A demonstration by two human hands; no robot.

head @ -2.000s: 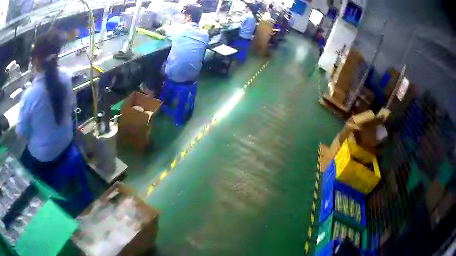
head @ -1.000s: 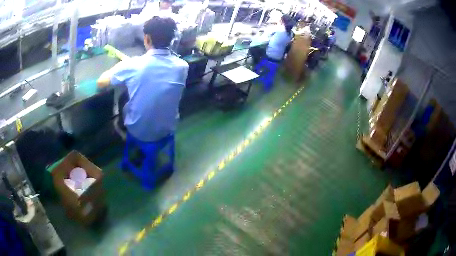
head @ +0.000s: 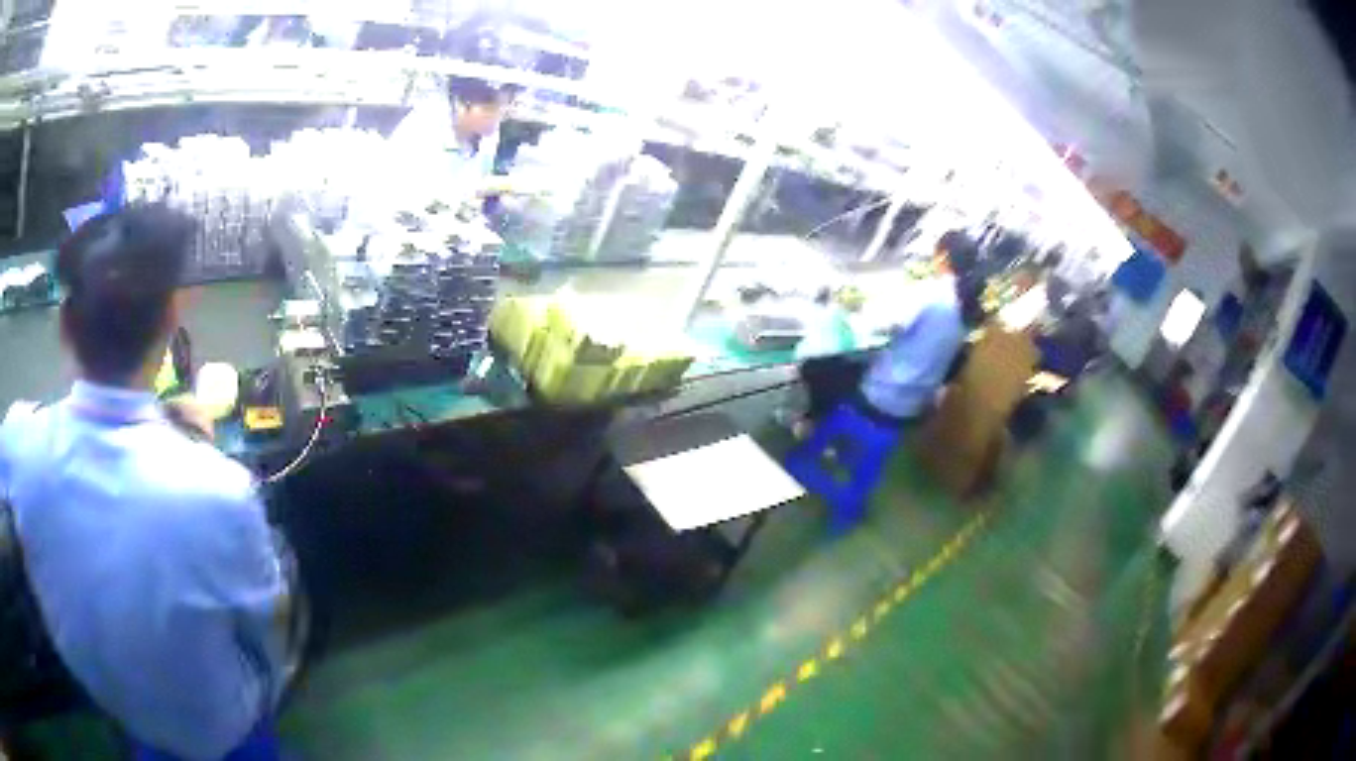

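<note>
Neither of my hands is in the picture. Nearest in front of me, at the left, a person in a light blue shirt sits with their back to me at a long bench. On the bench beside them stand tall stacks of dark and white pieces, too blurred to name. Right of these is a row of yellow boxes or blocks. A small table with a white top stands below the bench edge.
Another person on a blue stool sits further along, beside a tall brown carton. A third person is behind the stacks. A yellow-black line crosses the green floor. Brown cardboard stands at the right.
The view has moved forward along the aisle and turned left. The seated person has shifted to the left edge, and the stacks and white-topped table look larger. The open carton and yellow crate have left the picture.
</note>
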